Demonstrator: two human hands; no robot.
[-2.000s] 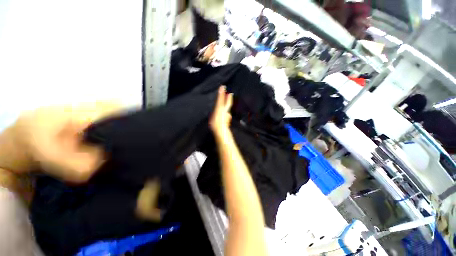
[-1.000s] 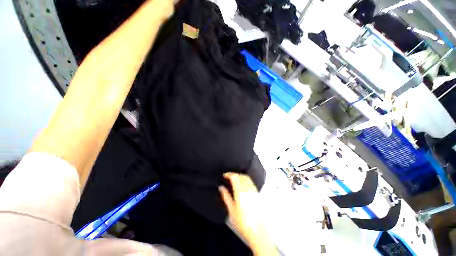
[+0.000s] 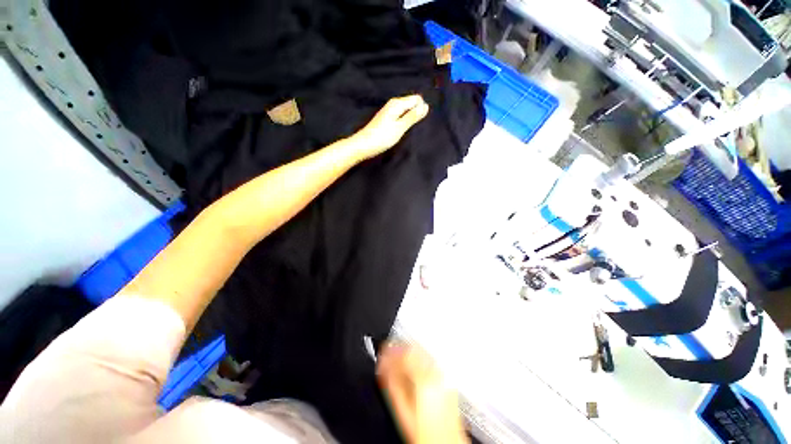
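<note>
The black garment (image 3: 347, 225) lies spread over the left of the table and hangs past its near edge. A tan patch (image 3: 284, 112) shows on it, and a small white label (image 3: 369, 348) shows near its lower right edge. My left hand (image 3: 397, 121) rests on the garment's upper part with fingers curled; whether it pinches cloth cannot be told. My right hand (image 3: 409, 373) is blurred at the garment's lower right edge, beside the white label; its fingertips are unclear.
The white sewing machine (image 3: 642, 251) stands right, with black strips over its head. Thread snips (image 3: 603, 345) lie on its bed. A blue crate (image 3: 512, 91) is behind the table, and another (image 3: 130, 251) is at left. A perforated grey upright (image 3: 82, 104) stands far left.
The garment, held up earlier, now lies spread flatter. My left hand has come back into view over the cloth's upper part. My right hand has moved down along its right edge.
</note>
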